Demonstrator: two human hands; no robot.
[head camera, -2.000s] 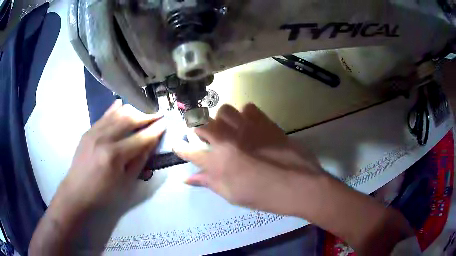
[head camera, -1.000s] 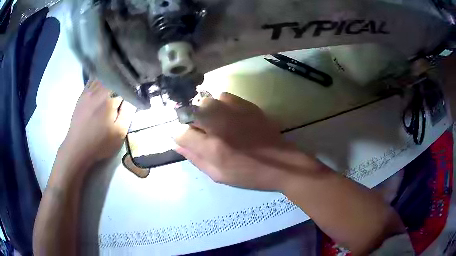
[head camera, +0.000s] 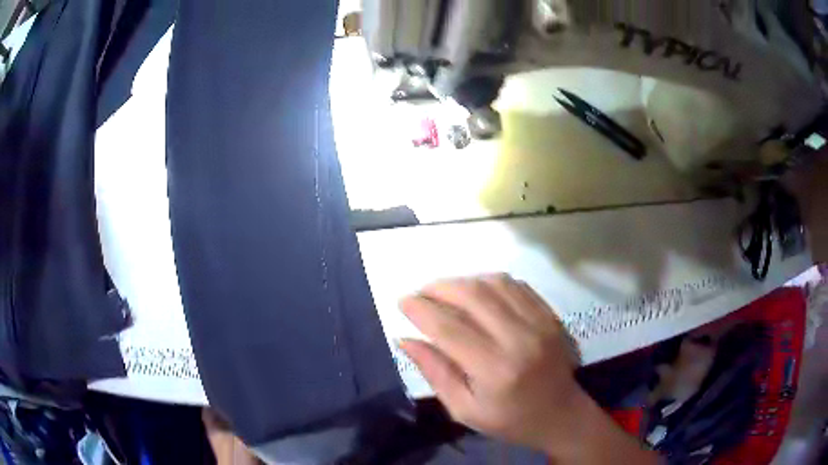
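A long dark navy-grey garment panel (head camera: 263, 218) lies over the white tabletop, left of the sewing machine head (head camera: 563, 41), its near end hanging over the front edge. My left hand (head camera: 227, 443) shows only as a small part at the bottom, beside and under the panel's near end; its fingers are hidden. My right hand (head camera: 499, 354) is over the table's front edge, just right of the panel's end, thumb and fingers apart with nothing visible in them. A small dark strip (head camera: 386, 217) lies by the bed seam.
A panel stack (head camera: 54, 218) hangs over the table's left side. Black thread snips (head camera: 601, 123) lie on the cream machine bed (head camera: 554, 173). Black-handled scissors (head camera: 756, 238) are at the right. A red basket (head camera: 783, 363) with dark pieces stands at lower right.
The long panel now lies across the table left of the machine head. Both hands have moved from the needle area towards the front edge. The open slot area at the bed seam no longer shows.
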